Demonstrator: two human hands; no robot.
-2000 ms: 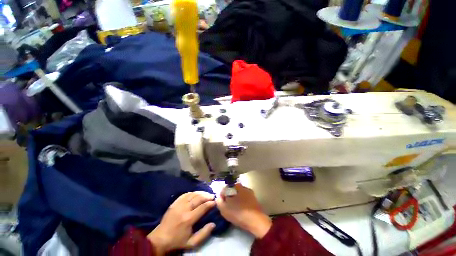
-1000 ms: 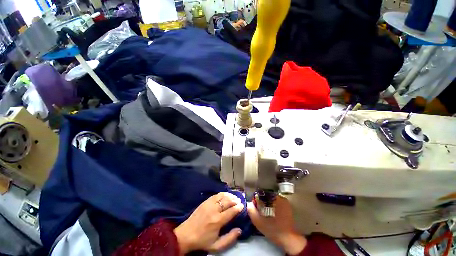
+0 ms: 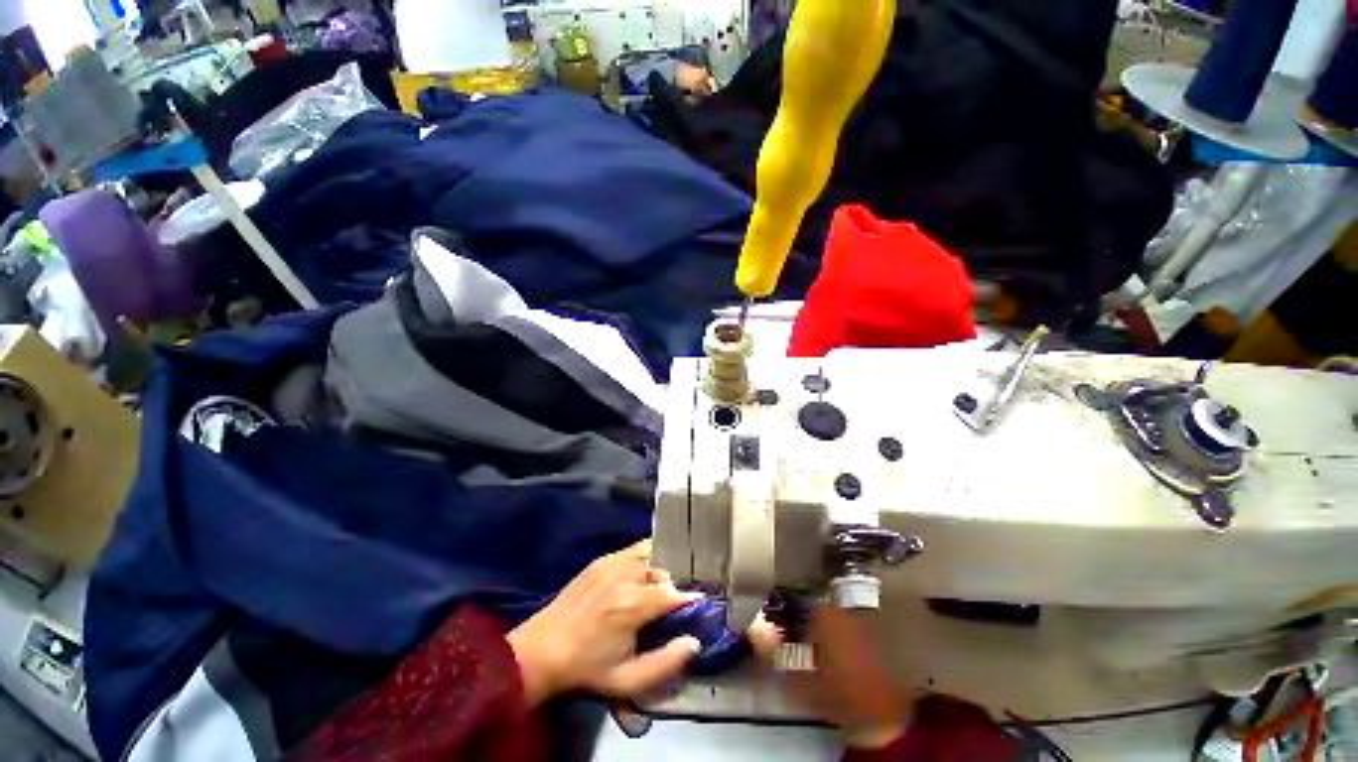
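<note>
The navy garment (image 3: pixel 343 521) lies left of the sewing machine head (image 3: pixel 953 491), with a grey panel (image 3: pixel 432 387) and a white panel (image 3: pixel 492 305) behind it. My left hand (image 3: pixel 596 633) pinches a small bunched navy end (image 3: pixel 693 633) just left of the needle area. My right hand (image 3: pixel 861 670) is blurred and partly hidden behind the tension fitting. A fingertip of it shows near the navy end, but its grip cannot be made out. The needle and presser foot are hidden.
A yellow-handled screwdriver (image 3: pixel 812 134) stands upright on the head. Red cloth (image 3: pixel 886 283) sits behind it. Navy cloth (image 3: pixel 581 186) and black cloth (image 3: pixel 983 134) are piled behind. A second cream machine (image 3: pixel 67 447) is at far left. Orange-handled scissors (image 3: pixel 1288 722) are at lower right.
The view has shifted right and nearer. My left hand has turned the navy end, which now shows as a rounded bunch beside the needle area. My right hand has become more blurred.
</note>
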